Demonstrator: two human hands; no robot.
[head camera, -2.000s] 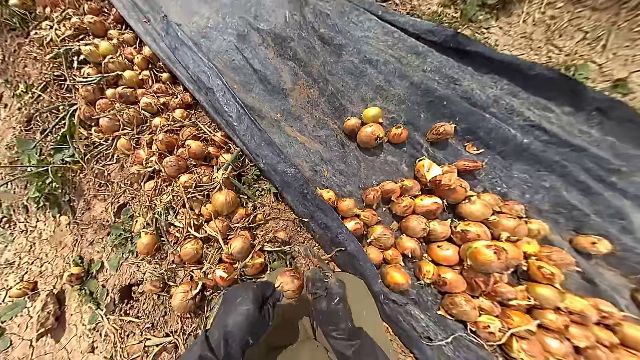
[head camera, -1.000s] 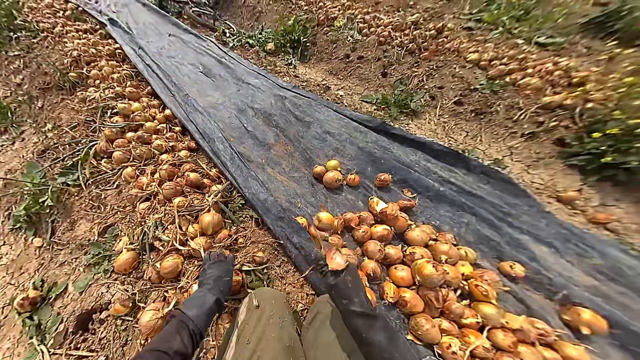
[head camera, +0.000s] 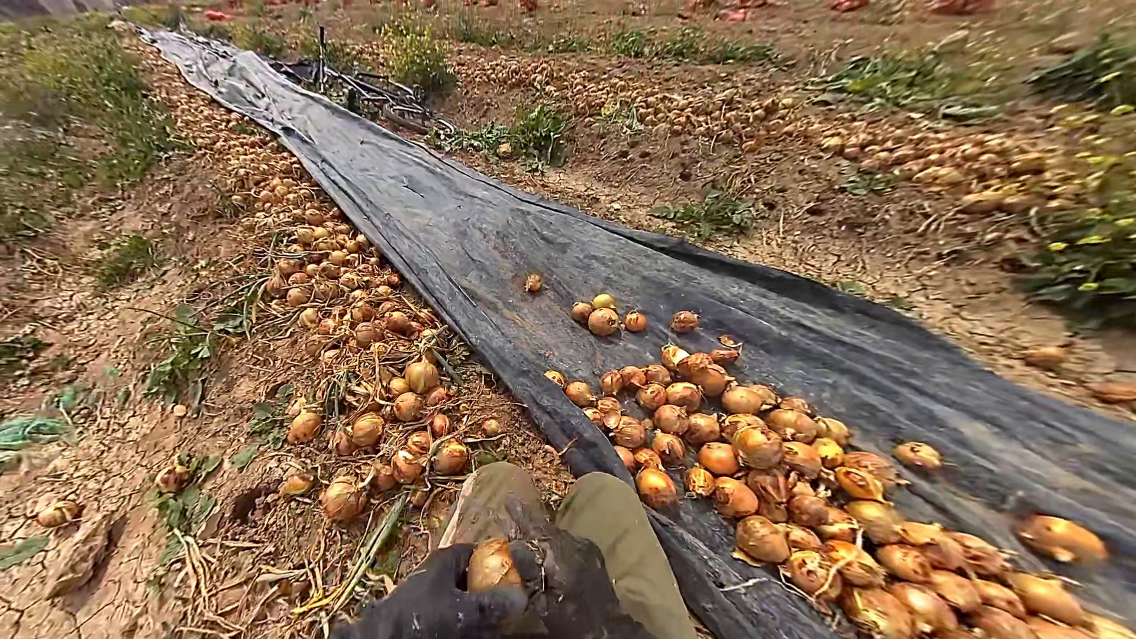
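At the bottom middle, in front of my knees, my left hand in a dark glove is closed around a yellow onion. Against the onion's right side is my right hand, gloved in black; its fingers are blurred, and whether it grips anything is unclear. A heap of onions lies on the black ground sheet to the right, with several looser onions above the heap. Left of the sheet, onions with dry stalks lie along the soil.
My bent knees are beside the sheet's near edge. Dark pipes or sticks lie beyond the sheet. Another row of onions crosses the soil at the upper right, near green weeds. Green netting lies at the far left.
My left hand, among the onions on the soil one second ago, is now before my knees with an onion. My right hand has come back from the heap. The view has tilted up.
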